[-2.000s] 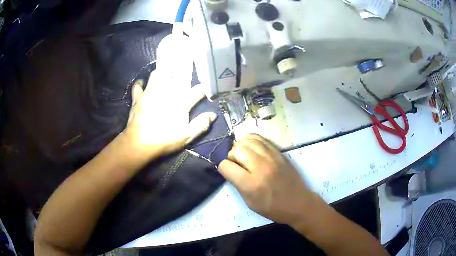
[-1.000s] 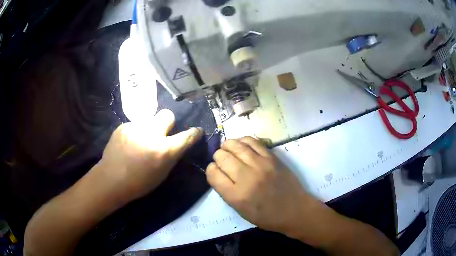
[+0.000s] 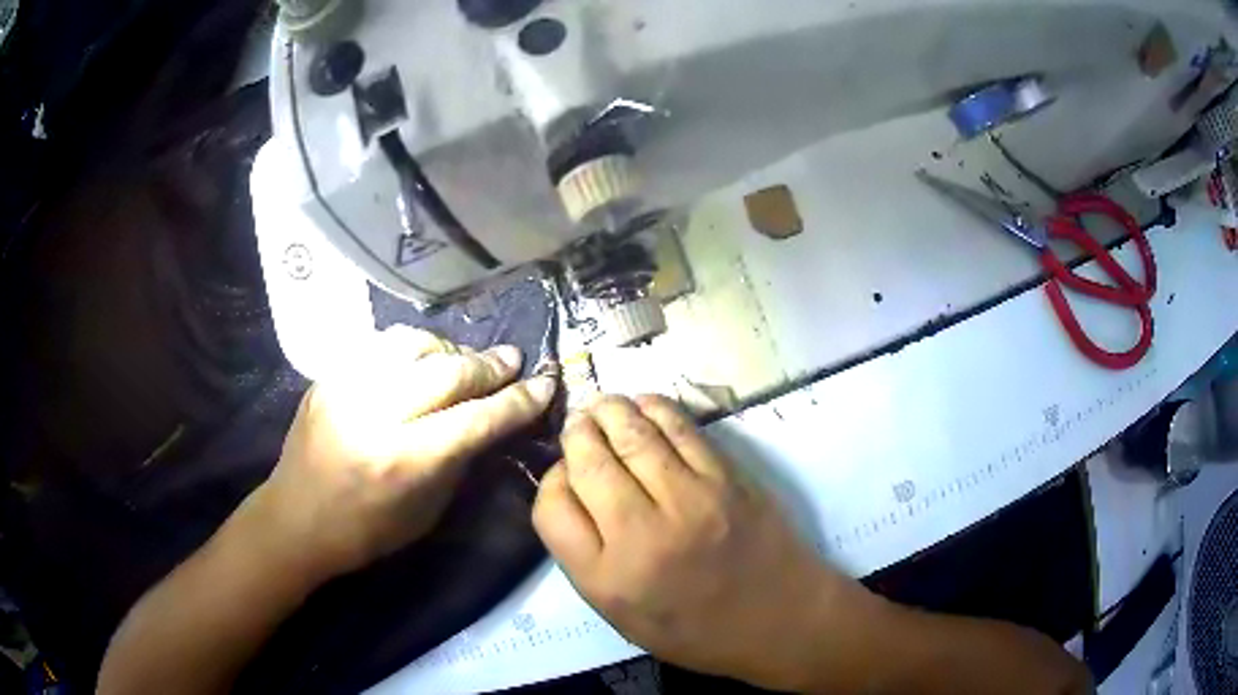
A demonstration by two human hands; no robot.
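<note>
Dark trousers cloth (image 3: 149, 340) covers the left of the table and runs under the machine head. A smoother navy piece (image 3: 475, 323) lies left of the needle area. My left hand (image 3: 394, 435) presses on the cloth, thumb and forefinger close together at its edge by the presser foot. My right hand (image 3: 652, 502) has its fingers bunched at the same edge, just below the presser foot; what lies under its fingertips is hidden. The presser foot and needle area (image 3: 577, 319) is partly hidden by the machine head and blurred.
The off-white sewing machine (image 3: 760, 95) spans the top. Red-handled scissors (image 3: 1107, 285) lie at the right, below a blue and silver bobbin (image 3: 1002, 106). A white oval plate (image 3: 292, 258) stands left of the head. The ruler-marked table edge (image 3: 903, 492) curves below; a grey fan-like unit (image 3: 1215, 584) is lower right.
The machine has shifted left in view. My left thumb and forefinger have come together near the cloth edge, where the hand was spread flat. My right hand stays near the presser foot, its fingers more bunched.
</note>
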